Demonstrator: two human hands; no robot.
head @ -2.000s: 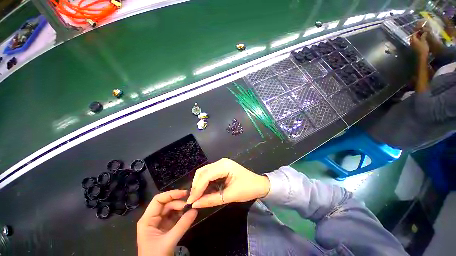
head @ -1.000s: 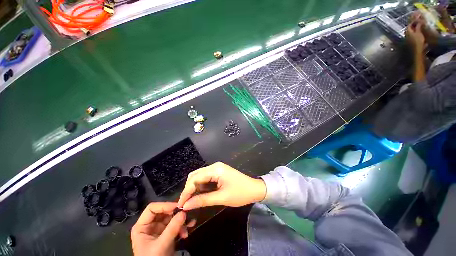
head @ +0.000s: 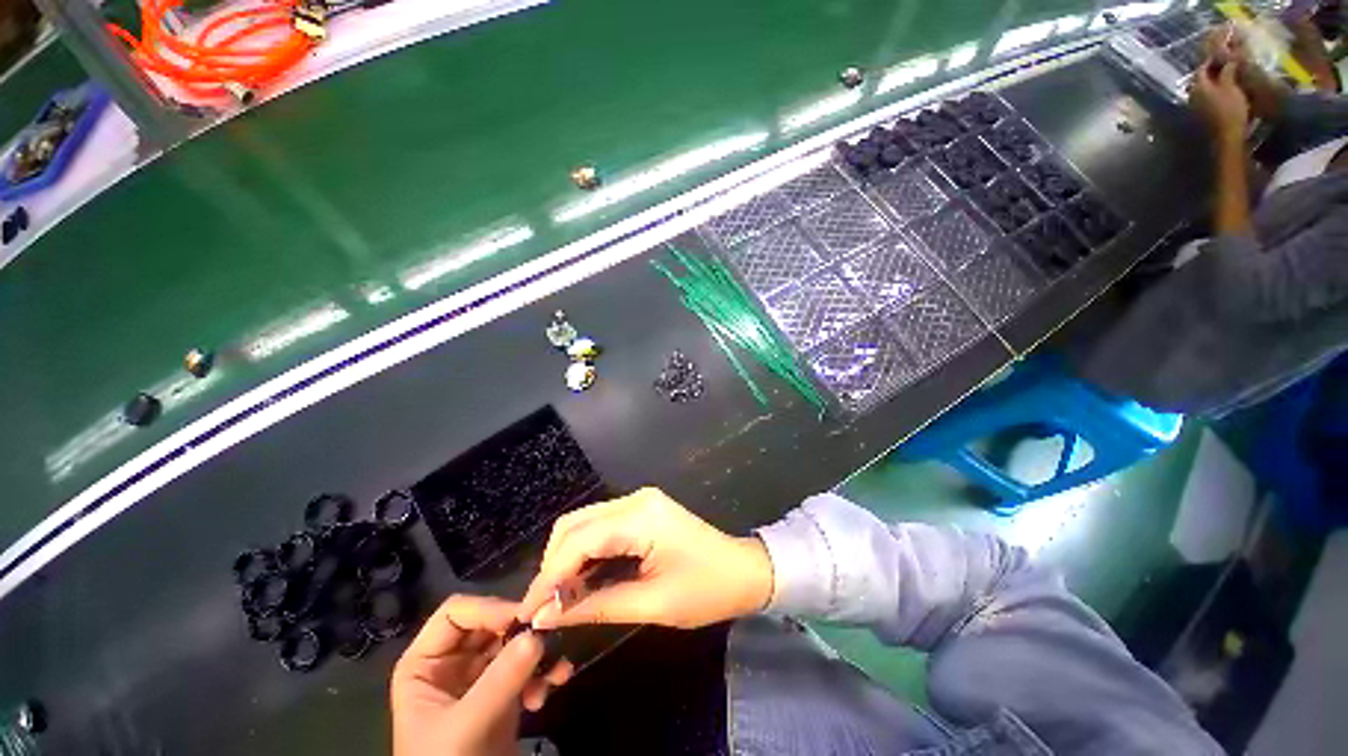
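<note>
My left hand pinches a small black part between thumb and fingers; most of the part is hidden. My right hand meets it from the right, thumb and index fingertip pinched together at the part. A small shiny bit shows at the right fingertips; I cannot tell what it is. Black open rings lie in a heap left of my hands. A shallow black tray of tiny black bits sits just beyond my hands, beside the heap.
Small silver and yellowish modules, tiny dark parts and green strands lie beyond. A clear celled tray holds black lumps in its far cells. A green belt carries spaced pieces. A person sits right, near a blue stool.
The pieces on the green belt have moved left. My hands have shifted slightly left and stay together at the black part. The neighbour's hands have moved a little.
</note>
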